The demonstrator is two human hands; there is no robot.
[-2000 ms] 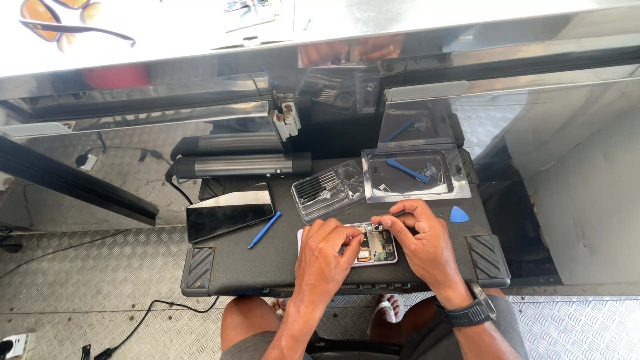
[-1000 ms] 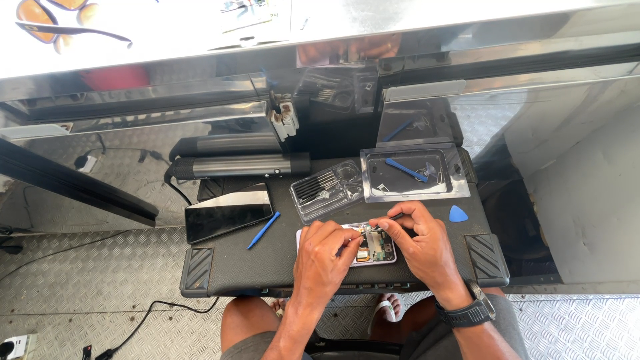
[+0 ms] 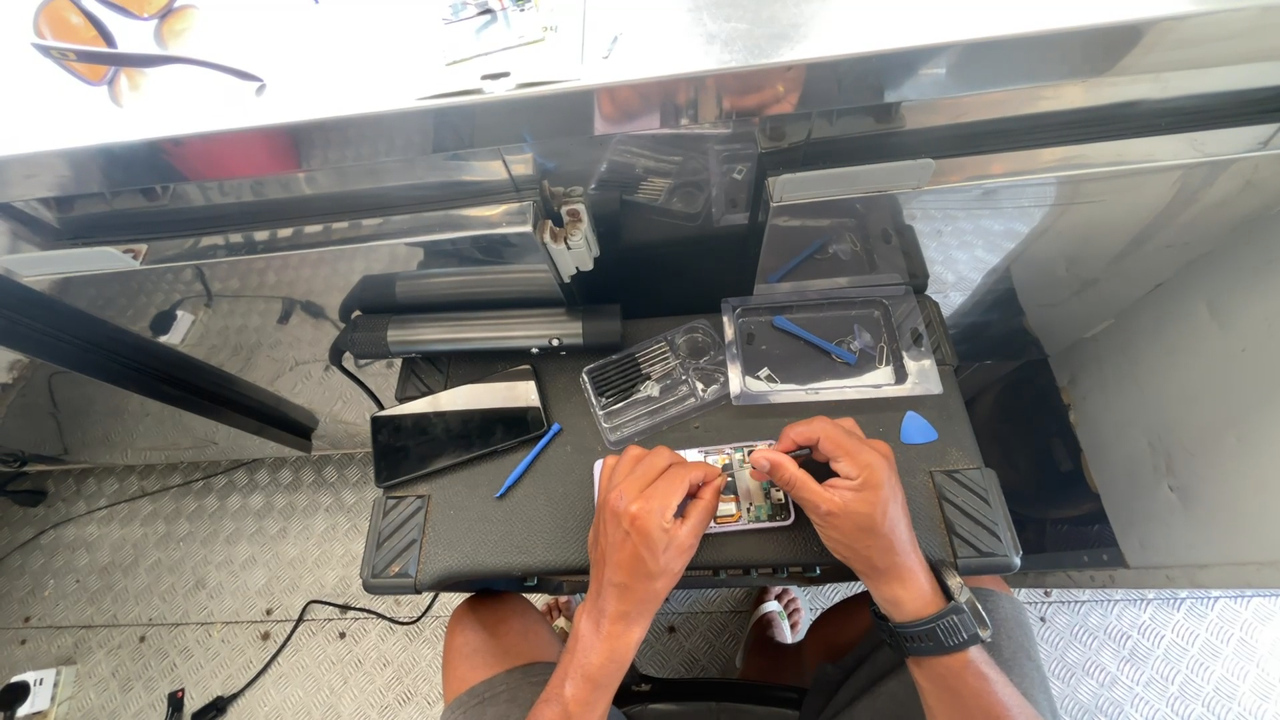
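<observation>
An opened smartphone point(image 3: 745, 495) with a pale purple frame lies on the black case point(image 3: 480, 540), its circuit boards showing. My left hand point(image 3: 650, 510) rests over the phone's left part, thumb and forefinger pinched at its inner parts; whether something small is between them cannot be told. My right hand point(image 3: 850, 490) is at the phone's upper right, fingers around a thin dark tool point(image 3: 800, 454) that shows only in part. Behind the phone, a clear plastic tray point(image 3: 655, 385) holds several screwdriver bits or drivers. A blue triangular pick point(image 3: 918, 428) lies right of my right hand.
A black glass panel or phone point(image 3: 460, 425) and a blue pry tool point(image 3: 527, 460) lie at left. A second clear tray point(image 3: 930, 365) holds another blue pry tool point(image 3: 812, 340). Behind stands a dark cylindrical device point(image 3: 480, 333) with a cable. Sunglasses point(image 3: 150, 60) lie on the metal counter point(image 3: 380, 120).
My right hand has shifted slightly at the phone's upper edge, and a dark tool now shows by its fingers. My left hand stays over the phone.
</observation>
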